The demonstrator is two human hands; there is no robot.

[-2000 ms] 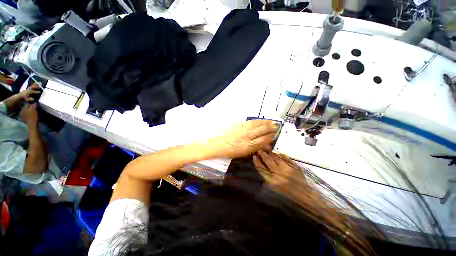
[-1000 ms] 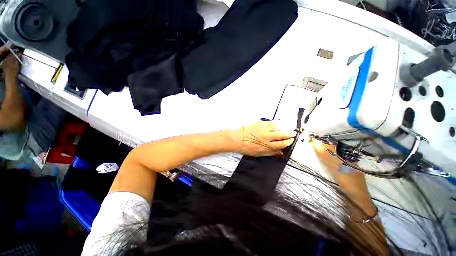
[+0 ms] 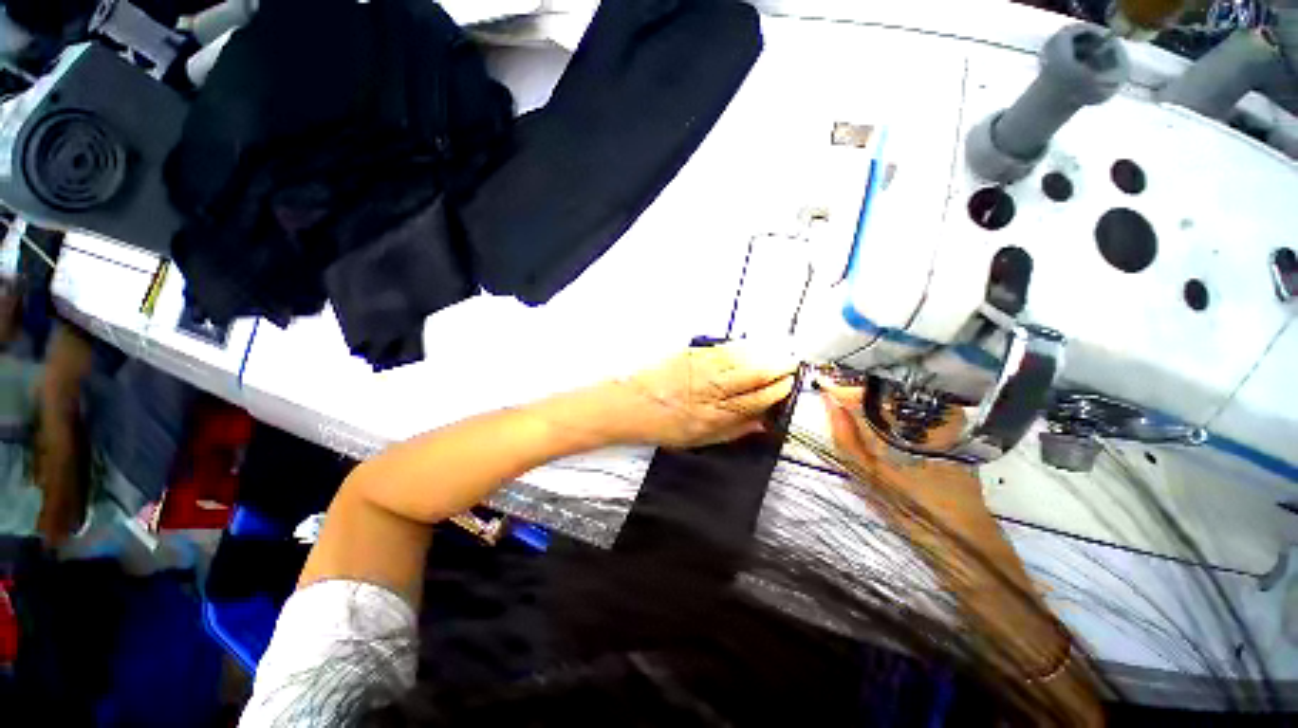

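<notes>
A black fabric piece (image 3: 700, 498) lies over the front table edge and runs up to the needle area of the white sewing machine (image 3: 951, 213). My left hand (image 3: 708, 395) lies on its upper end, fingertips pinching the fabric edge beside the presser foot (image 3: 811, 378). My right hand (image 3: 890, 452) is at the right of the needle area, partly behind the metal guard (image 3: 1028, 391) and strands of hair. Its fingertips are close to the fabric edge; whether they grip it is hidden.
A crumpled black fabric bundle (image 3: 335, 157) and a long folded black piece (image 3: 612, 150) lie at the upper left. A grey machine unit (image 3: 86, 150) stands at the far left. Another person's arm (image 3: 64, 427) is at the left edge. A red bin (image 3: 207, 462) is below the table.
The view has shifted. Since the first frame my right hand has moved from the front of the fabric to the right of the needle. The dark strip end seen above the needle a second ago no longer shows.
</notes>
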